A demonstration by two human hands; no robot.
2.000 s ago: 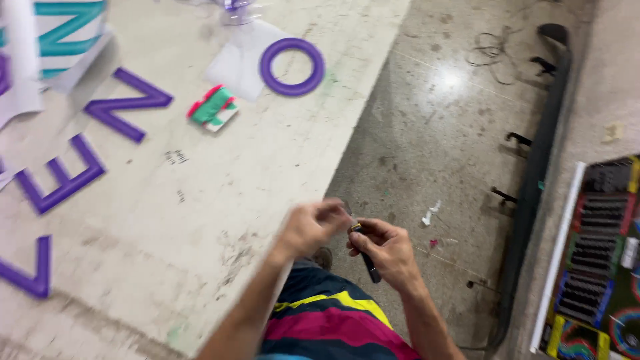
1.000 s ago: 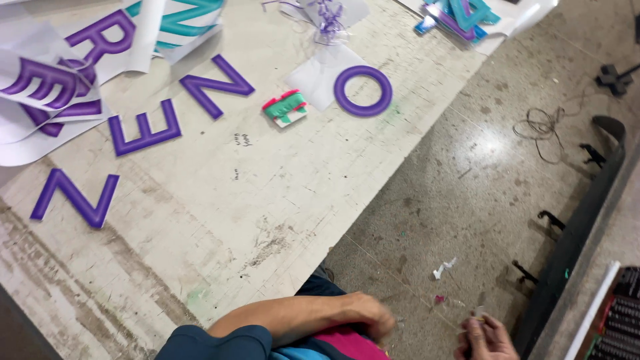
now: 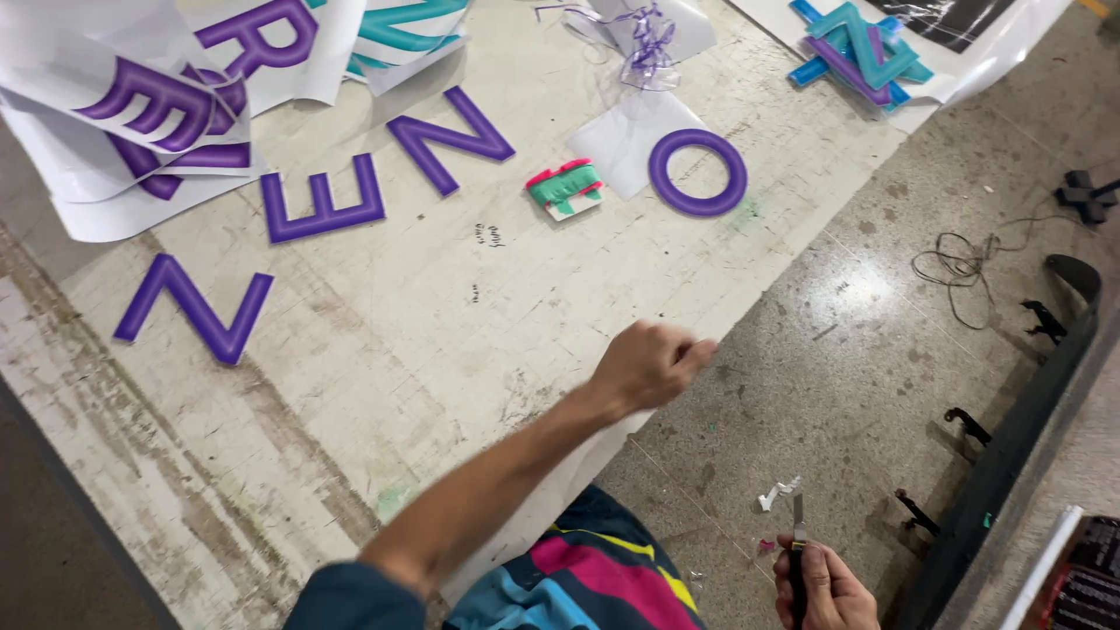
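Observation:
My right hand (image 3: 827, 582) holds a black-handled utility knife (image 3: 797, 569), blade out and pointing up, over the floor at the lower right. My left hand (image 3: 654, 366) is over the table's edge, its fingers curled and slightly blurred; whether something small is between them cannot be told. Beyond it lie a purple ring-shaped letter (image 3: 658, 179) and a small block wrapped in green and pink material (image 3: 566, 187). Purple cut-out letters lie to the left: an N shape (image 3: 451, 140), an E shape (image 3: 324, 206) and another zigzag letter (image 3: 197, 306).
Printed sheets (image 3: 87, 192) cover the table's (image 3: 394, 367) far left. Tangled purple strips (image 3: 649, 48) lie at the back, and stacked teal, blue and purple letters (image 3: 862, 52) at the back right. A thin cord (image 3: 962, 267) and white scraps (image 3: 778, 494) are on the floor, beside a dark rail with hooks (image 3: 1006, 455).
Two seconds ago both hands were together at the knife. They are now apart: the left has moved out over the table's edge, and the right holds the knife lower right. The view has shifted.

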